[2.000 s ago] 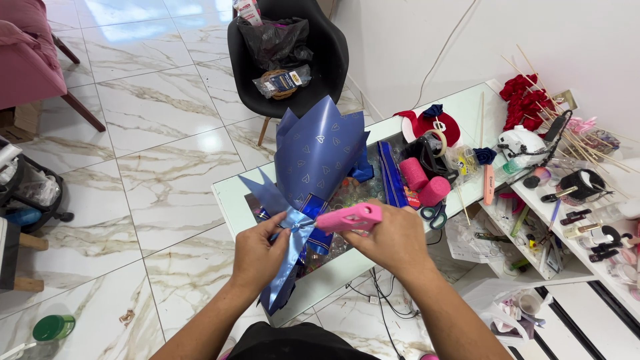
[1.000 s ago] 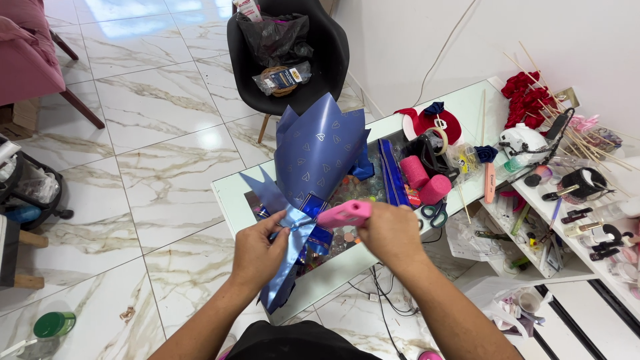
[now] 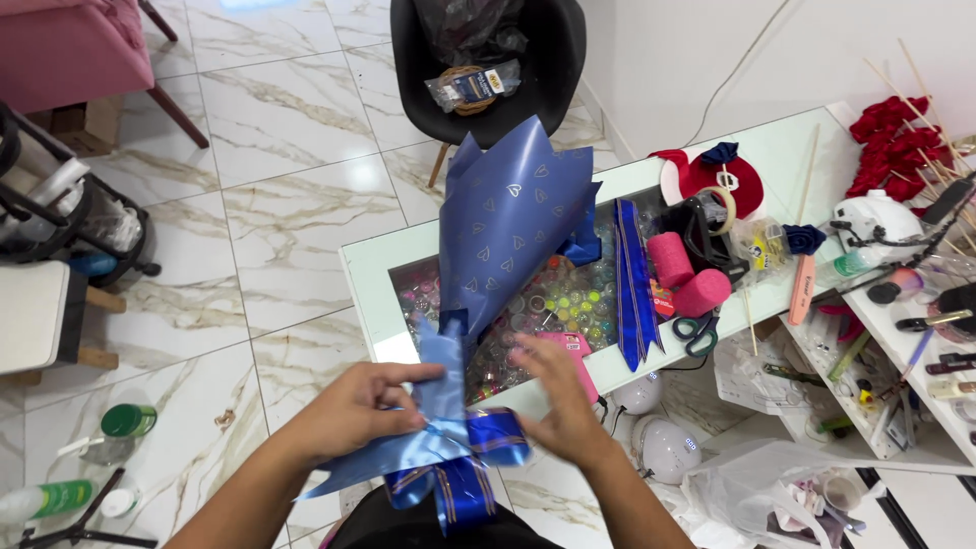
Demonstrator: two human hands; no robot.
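My left hand [image 3: 374,408] pinches a light blue satin ribbon [image 3: 442,389] near its crossing, close to my body. Beside it hangs a dark blue ribbon bow with gold stripes [image 3: 465,484]. My right hand [image 3: 560,404], blurred, has its fingers spread just right of the bow and grips nothing visible. Beyond both hands, a cone of blue wrapping paper with gold hearts [image 3: 511,221] lies over the glass-topped table. A pink glue gun [image 3: 581,370] rests at the near table edge, partly behind my right hand.
On the table [image 3: 778,137] are striped blue ribbon strips [image 3: 633,290], pink rolls [image 3: 671,259], scissors [image 3: 695,334], a tape roll [image 3: 718,210] and a nail file [image 3: 802,290]. A black chair [image 3: 488,114] stands beyond. Shelves with cosmetics [image 3: 892,381] are at the right.
My right hand has let go of the pink glue gun, which now lies on the table. The ribbons and bow have come nearer my body with my left hand. The view has shifted.
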